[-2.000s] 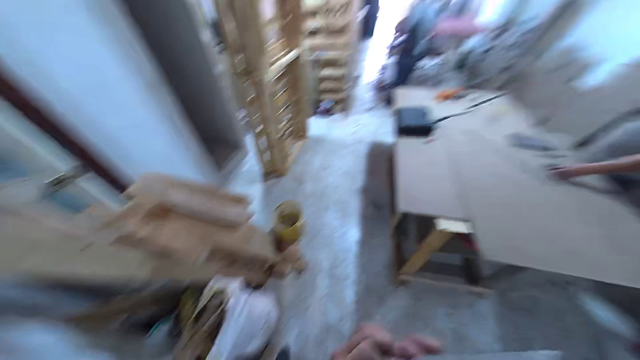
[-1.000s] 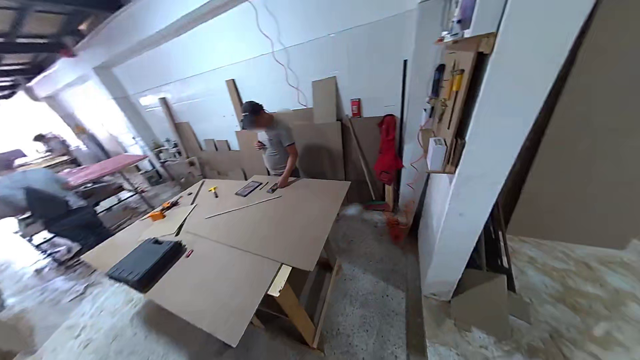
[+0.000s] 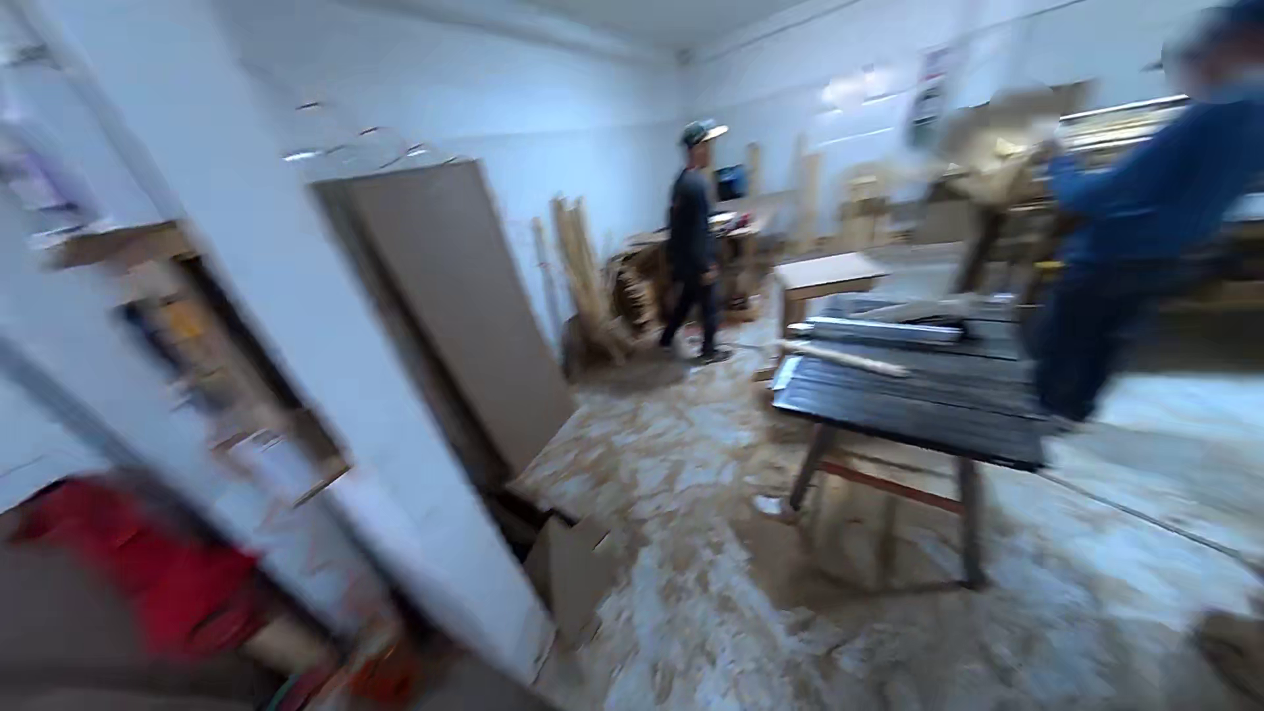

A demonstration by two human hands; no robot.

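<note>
Neither my left hand nor my right hand shows in the head view now. At the right stands a dark slatted worktable (image 3: 918,395) on legs, with a metal bar (image 3: 884,331) and a pale wooden stick (image 3: 847,357) lying on it. Behind it is a small wooden stand with a light top (image 3: 831,271). Blur softens much of the view.
One person (image 3: 693,237) in dark clothes stands further back; another in blue (image 3: 1145,197) is beside the worktable. Large boards (image 3: 464,306) lean behind a white pillar (image 3: 326,326). A red cloth (image 3: 148,568) hangs lower left. Sawdust covers the floor (image 3: 681,553); a cable (image 3: 1145,513) crosses it.
The view has swung far to the right, away from the large board-topped table. Fingers seen at the lower edge two seconds ago are out of view.
</note>
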